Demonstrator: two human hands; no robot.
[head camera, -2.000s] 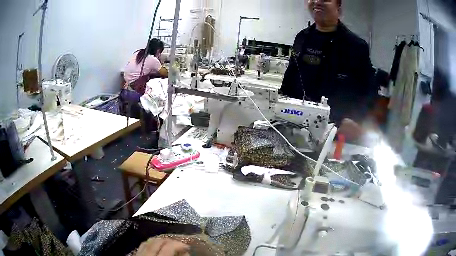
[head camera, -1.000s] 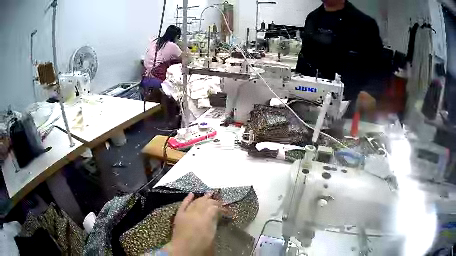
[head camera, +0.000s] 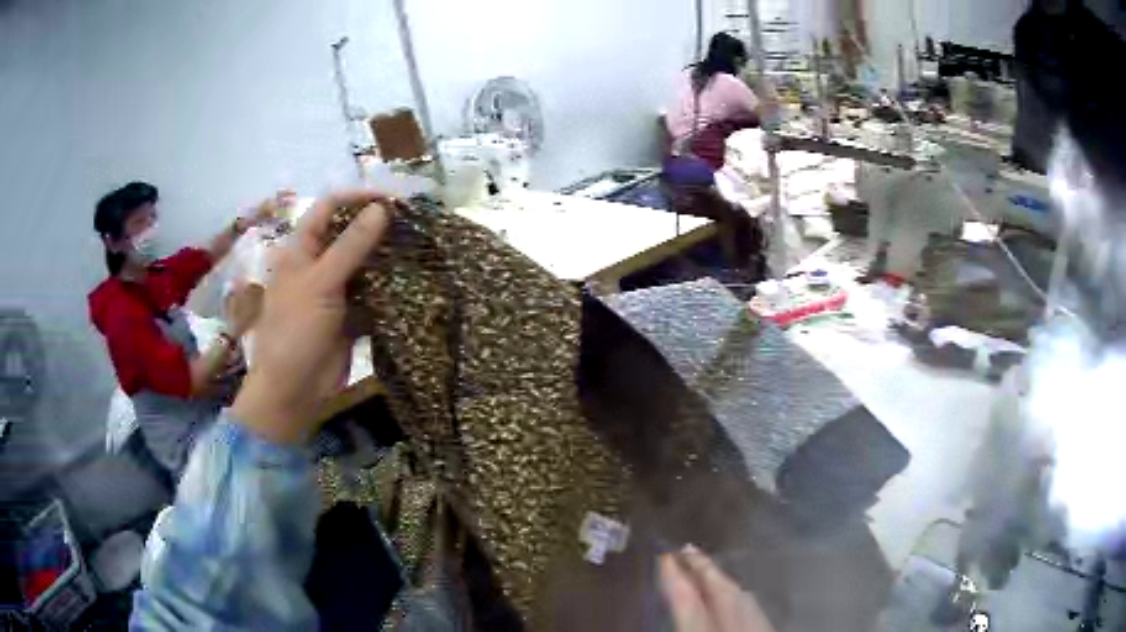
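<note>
My left hand (head camera: 306, 315), in a blue patterned sleeve, grips the top of the gold-and-black speckled garment (head camera: 494, 358) and holds it raised at centre left. A small white label (head camera: 603, 538) shows on its gold face. A black panel (head camera: 654, 407) and a grey-silver speckled part (head camera: 741, 358) spread to the right. My right hand (head camera: 714, 595) is blurred and cut off by the bottom edge, by the lower part of the garment; its grip cannot be made out.
A person in red (head camera: 154, 333) is at the left, another in pink (head camera: 710, 117) sits further back. A white table (head camera: 580, 235) stands behind the garment. A pink-and-white power strip (head camera: 800, 301) and a pile of speckled pieces (head camera: 982, 284) lie at the right. Glare covers the right edge.
The view has swung left. My left hand has come into view with the garment lifted off the table. The hand that lay on the fabric is no longer there.
</note>
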